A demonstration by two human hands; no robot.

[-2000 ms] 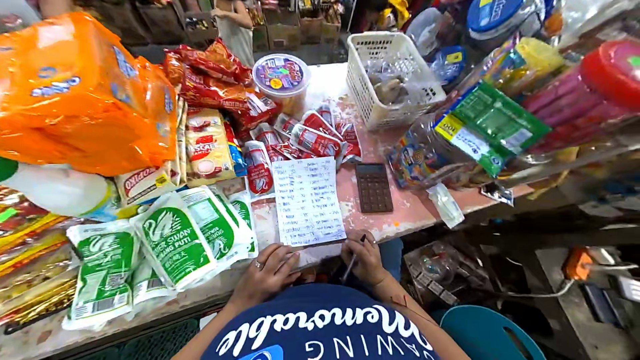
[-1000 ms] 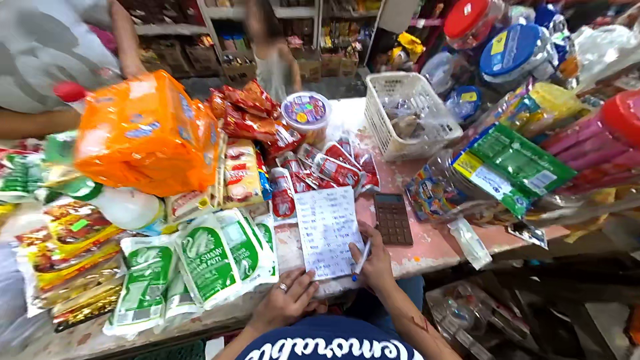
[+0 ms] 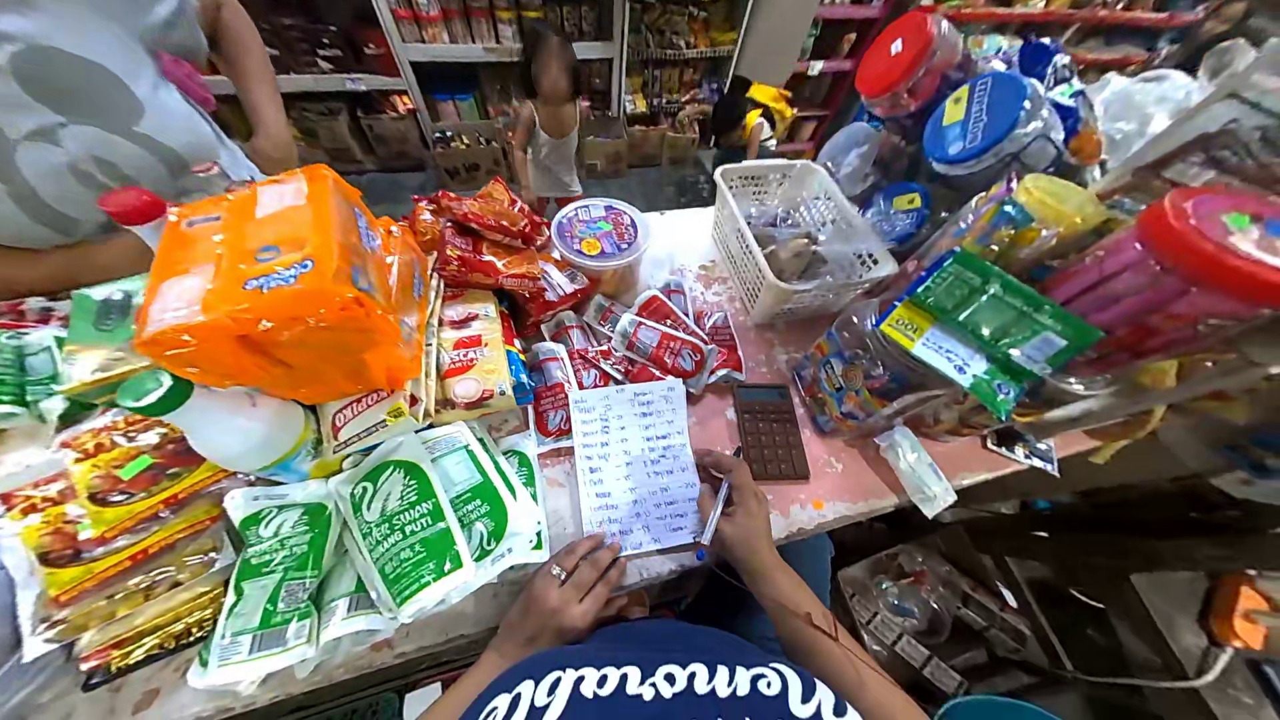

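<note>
A handwritten paper list (image 3: 636,465) lies on the counter in front of me. My left hand (image 3: 565,595) rests at its lower left edge, fingertips on the paper and a ring on one finger. My right hand (image 3: 735,510) holds a pen (image 3: 718,500), its blue end pointing down beside the list's lower right corner. A brown calculator (image 3: 771,432) lies just right of the paper. Red and white sauce pouches (image 3: 660,345) are piled beyond the list. Green and white vinegar pouches (image 3: 400,525) lie to its left.
An orange multipack (image 3: 270,290), a white-bodied bottle (image 3: 235,430) and noodle packs (image 3: 130,490) crowd the left. A round tub (image 3: 600,240) and a white plastic basket (image 3: 790,240) stand farther back. Lidded jars (image 3: 990,130) fill the right. Across the counter are a person (image 3: 110,130) and a child (image 3: 553,120).
My right hand has moved from the list's near edge onto its right side, with the pen. The person at the left has come into view. The view has shifted.
</note>
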